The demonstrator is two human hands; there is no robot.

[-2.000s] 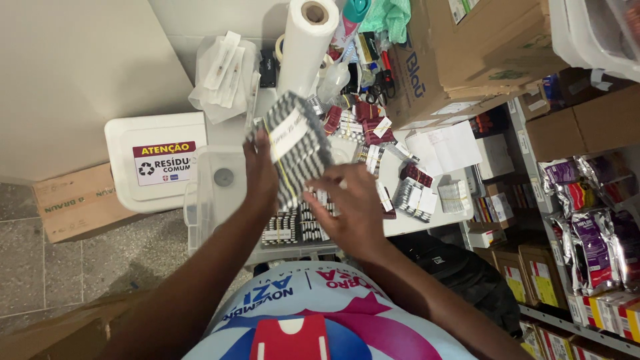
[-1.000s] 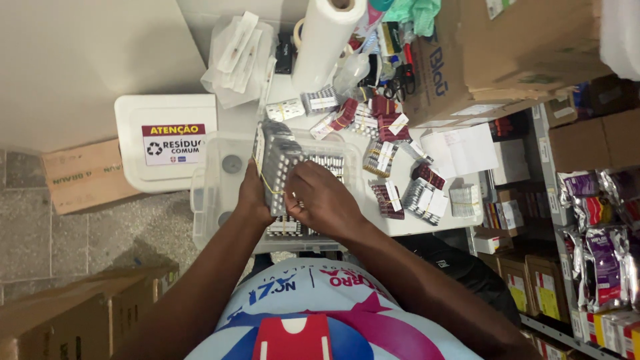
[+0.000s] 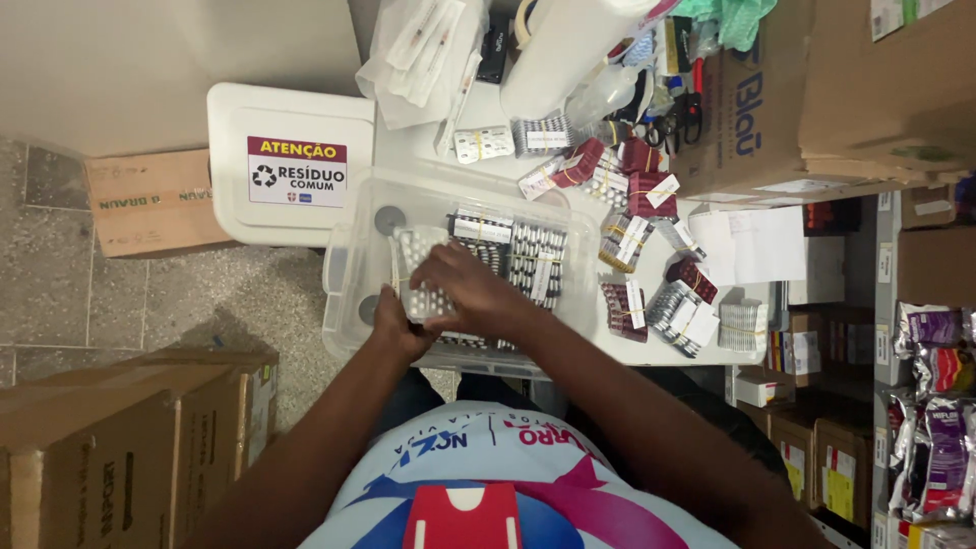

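Note:
My left hand [image 3: 400,329] grips the lower left side of a bundle of blister packs [image 3: 427,255], held over the left part of a clear plastic bin [image 3: 347,229]. My right hand [image 3: 476,286] lies over the bundle's right side, its fingers bent against the blisters; whether it grips them is hidden. Inside the bin, right of the bundle, stand banded stacks of silver and dark blister packs [image 3: 537,255] with paper labels. More banded bundles lie on the white table, among them dark red blister packs [image 3: 653,193] and silver blister packs [image 3: 681,316].
Left of the bin is a white waste-bin lid [image 3: 293,221]. Behind stand a white plastic roll [image 3: 564,61], bagged syringes [image 3: 427,53] and black-handled scissors [image 3: 679,122]. Cardboard boxes [image 3: 877,91] border the table at right, near a stocked shelf [image 3: 884,305]. More cartons [image 3: 91,427] stand at lower left.
The bundle in my hands was raised and tilted two seconds ago; now it is lower and farther left over the bin, its pale blister side showing. Both hands have moved left with it.

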